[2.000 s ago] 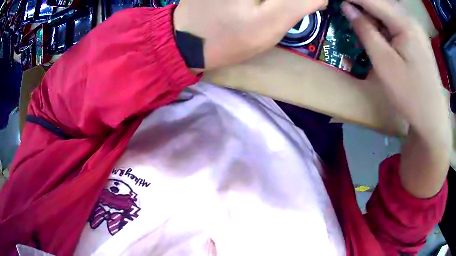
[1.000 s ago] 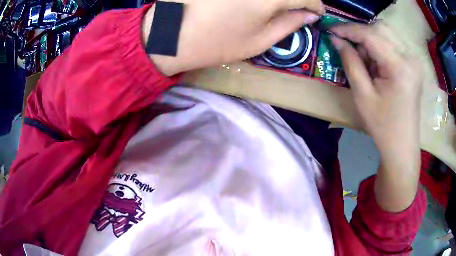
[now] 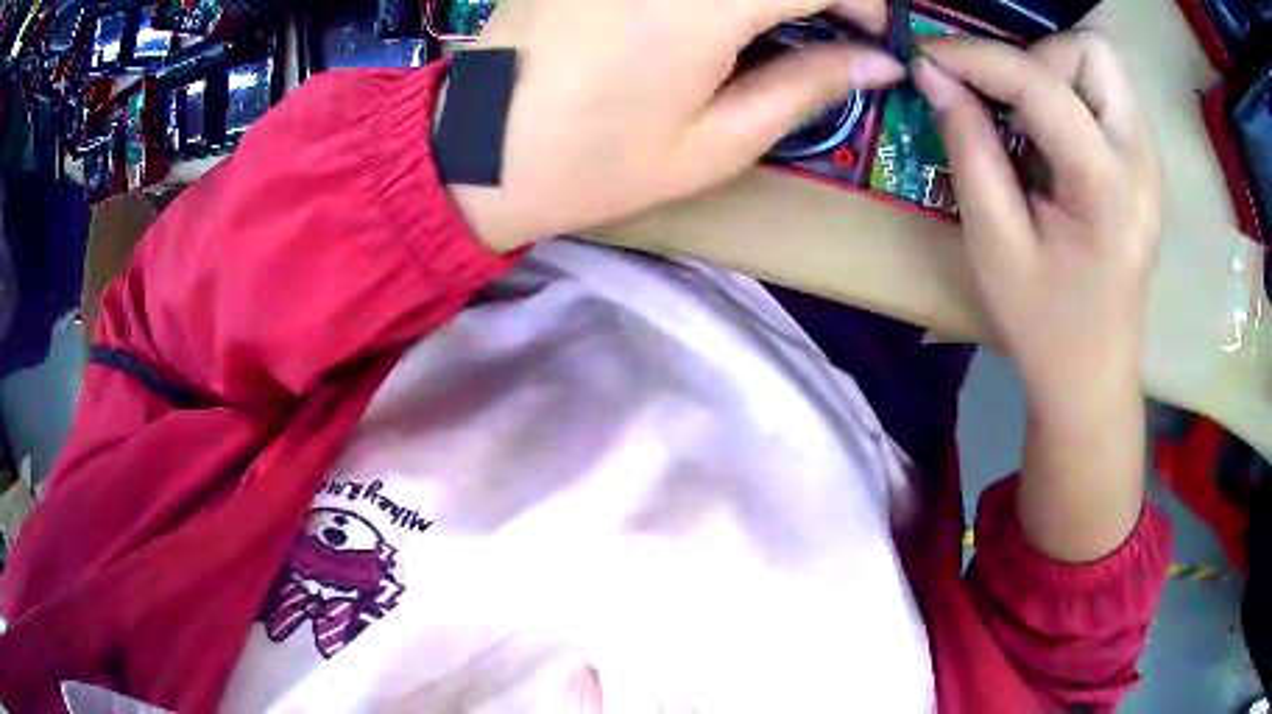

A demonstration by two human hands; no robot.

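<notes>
An opened unit lies at the top, its red-rimmed front shell holding a round speaker and a green circuit board. My left hand reaches over the speaker from the left and partly hides it. My right hand is over the board's right side. The fingertips of both hands meet above the board, around a small thin black piece; its full shape is hidden. A flat black pad is stuck on my left wrist. A glossy black back cover shows behind the unit, cut by the top edge.
The unit lies at the edge of a tan board. Many black and red cases, some with green boards, are heaped at upper left. More red-edged black units lie at the right edge. Grey floor with yellow-black tape shows at lower right.
My fingertips have come together over the board, where a dark piece now shows between them. My right hand has shifted left since the earliest frame. The black wrist pad has turned into fuller view.
</notes>
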